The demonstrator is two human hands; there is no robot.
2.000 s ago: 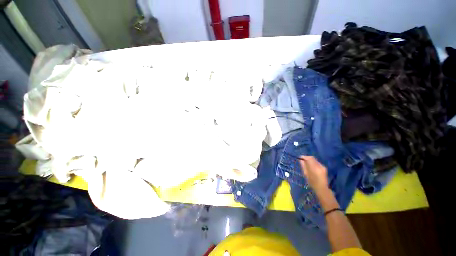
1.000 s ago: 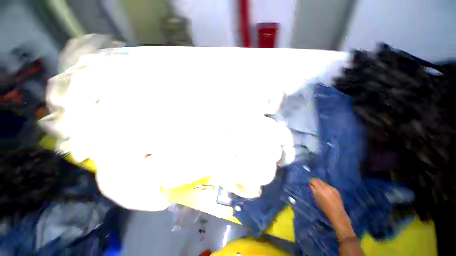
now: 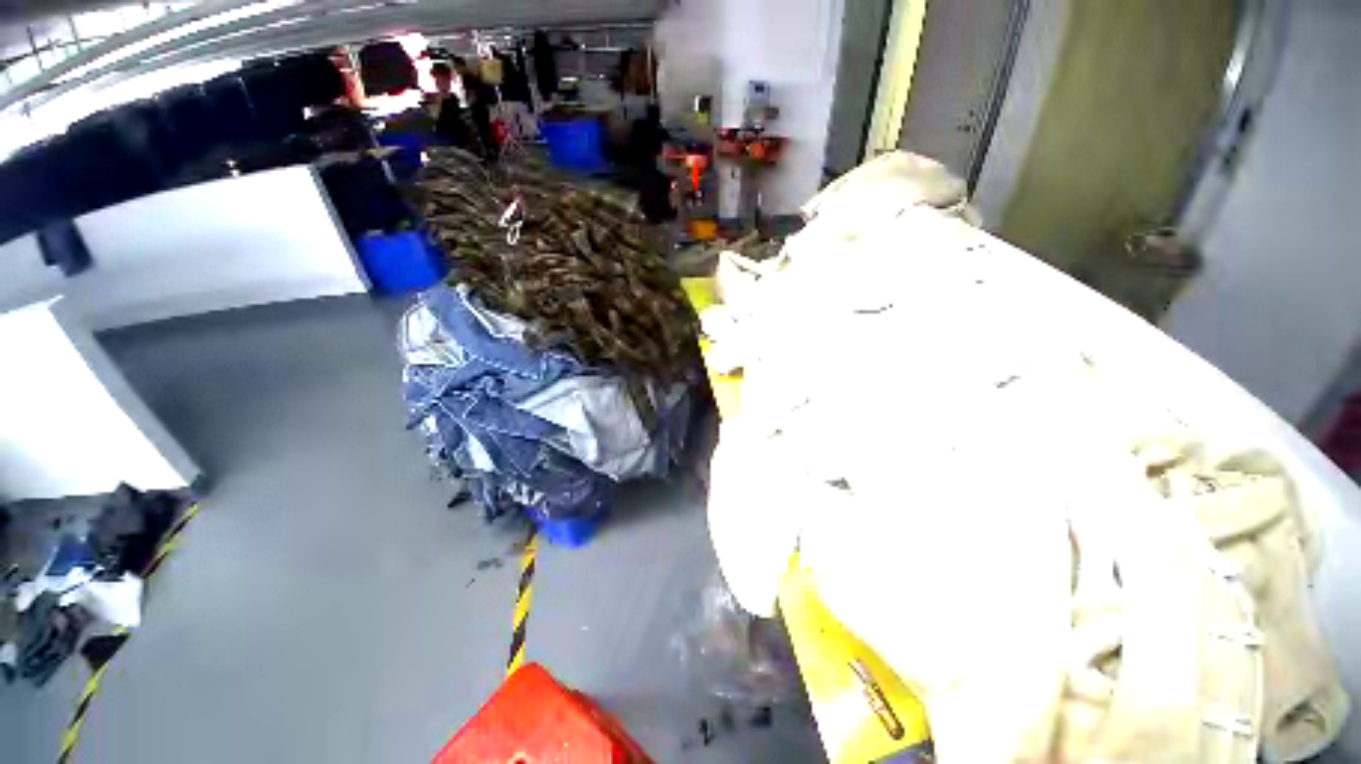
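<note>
A large heap of cream garments (image 3: pixel 925 403) lies on the yellow-topped table (image 3: pixel 818 657), mostly overexposed to plain white. At its lower right, folds, seams and a round sleeve end (image 3: pixel 1303 724) show more clearly. A small, narrow metallic tool (image 3: pixel 876 699), perhaps thread snips, lies on the yellow table edge near the bottom. Neither of my hands is in the picture.
Left of the table, a heap of blue denim (image 3: pixel 515 396) and brown camouflage garments (image 3: pixel 560 261) stands over a blue container (image 3: pixel 567 525). A red object (image 3: pixel 545 724) is at the bottom. Dark garments (image 3: pixel 75 575) lie far left. A person (image 3: pixel 445 105) stands in the background.
The view has swung left, towards the floor and the cream heap's left end. The hand over the denim jacket and the jacket itself have left the picture.
</note>
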